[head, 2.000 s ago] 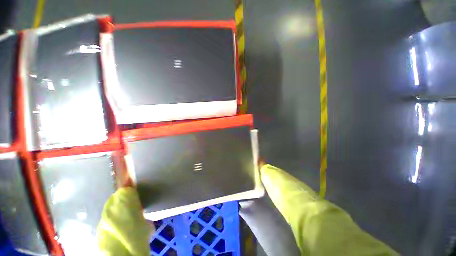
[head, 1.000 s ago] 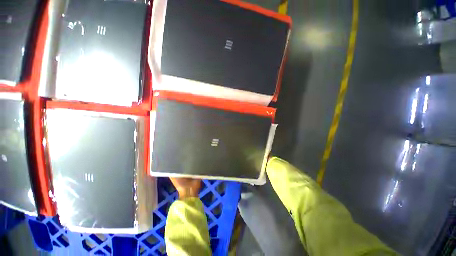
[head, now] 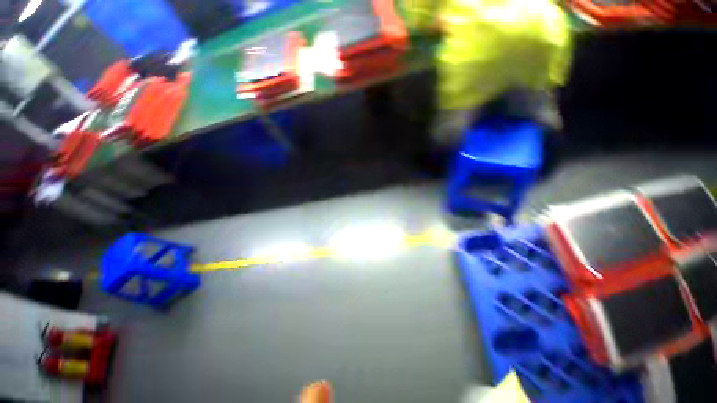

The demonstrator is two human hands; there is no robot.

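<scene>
Laptops with dark lids [head: 648, 315] lie in red foam trays [head: 583, 319] in stacks on a blue plastic pallet [head: 511, 311] at the right. White edging shows around the lids. The picture is blurred. A small piece of a hand [head: 317, 393], perhaps fingertips, shows at the bottom edge, cut off; I cannot tell which hand it is. A yellow sleeve tip [head: 509, 390] shows at the bottom right of centre, with no clear hand. Nothing held can be seen.
A person in a yellow smock [head: 503, 55] sits on a blue stool [head: 497, 161] at a green bench [head: 216, 90] holding red stacks. Another blue stool [head: 149, 269] stands on the left floor. Red and yellow objects [head: 79, 354] lie at the lower left.
The view has swung from the laptop stacks to the floor and bench. The stacks now show at the right. My hands no longer show at the front right laptop.
</scene>
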